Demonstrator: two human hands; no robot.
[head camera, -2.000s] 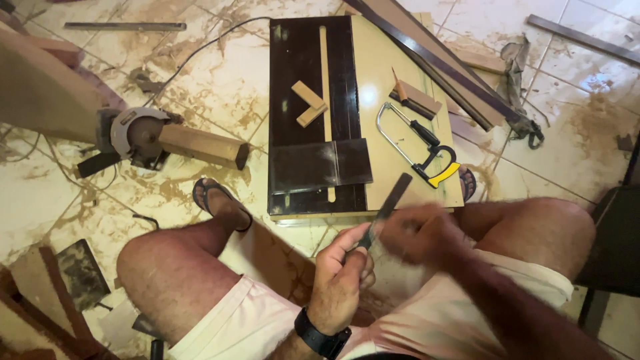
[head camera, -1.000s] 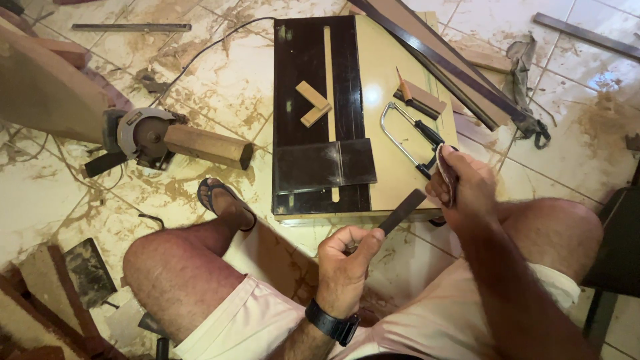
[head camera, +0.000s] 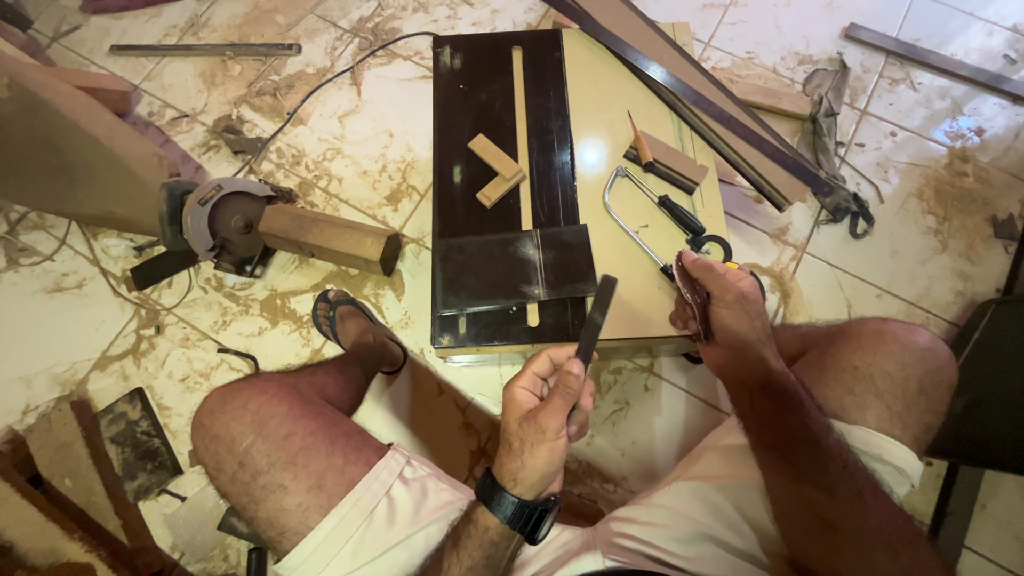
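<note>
My left hand (head camera: 548, 400) grips a thin dark flat strip (head camera: 596, 320), which points up and slightly right just off the table's front edge. My right hand (head camera: 724, 308) pinches a folded reddish-brown piece, apparently sandpaper (head camera: 693, 294), near the table's front right corner. Partly hidden behind that hand is a coping saw (head camera: 620, 212) with a silver frame, lying beside a black-handled screwdriver-like tool (head camera: 680, 214). Two small wood pieces (head camera: 500, 172) form an angle on the dark half of the low table (head camera: 640, 316). A dark flat board (head camera: 512, 268) lies in front of them.
A circular saw (head camera: 228, 224) rests at the left against a wood block (head camera: 328, 238), its cord (head camera: 320, 84) running to the table. Long dark-edged boards (head camera: 680, 88) slant across the back right. A pencil (head camera: 638, 140) lies by a small block (head camera: 672, 160). Wood offcuts (head camera: 104, 480) are at lower left.
The strip in my left hand has tilted more upright since a second ago. My right hand, blurred beside the strip two seconds ago, has moved right, away from it.
</note>
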